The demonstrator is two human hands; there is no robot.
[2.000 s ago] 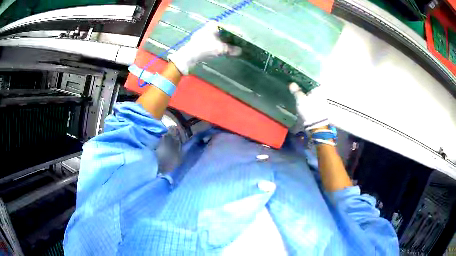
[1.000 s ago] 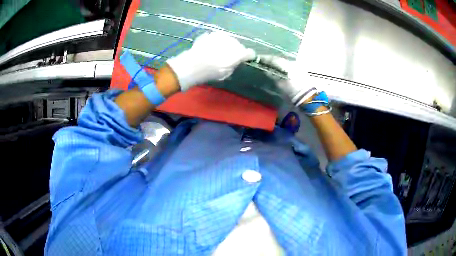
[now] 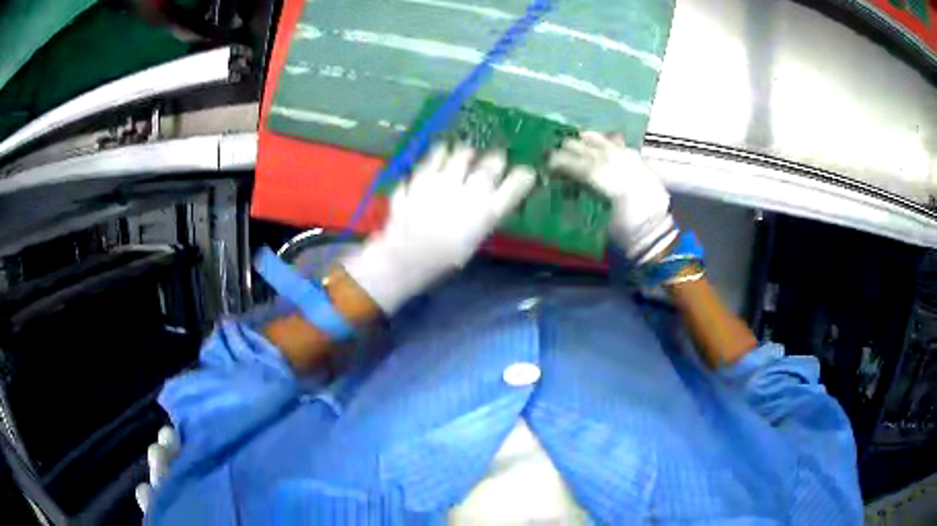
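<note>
A green circuit board panel (image 3: 545,211) with small chips lies over the front part of the slotted pad (image 3: 354,64), above the red mat (image 3: 308,185). My left hand (image 3: 437,221), white-gloved, reaches over the panel's left part with its fingers on top. Blur and the hand itself hide whether it grips. My right hand (image 3: 627,195), also gloved, holds the panel's right edge, fingers over its upper side. A blue cord crosses in front of the pad and the panel's left end.
A pale metal surface with a rail (image 3: 791,190) runs to the right. A white rail (image 3: 113,87) lies at the left, with dark equipment below it. A dark bin-like space (image 3: 822,298) is at the lower right. White finger-like shapes (image 3: 159,462) show at the lower left.
The hands were close together over the pad a second ago. The left has moved down and nearer my body, and the green panel now shows between the hands. The camera view has shifted slightly.
</note>
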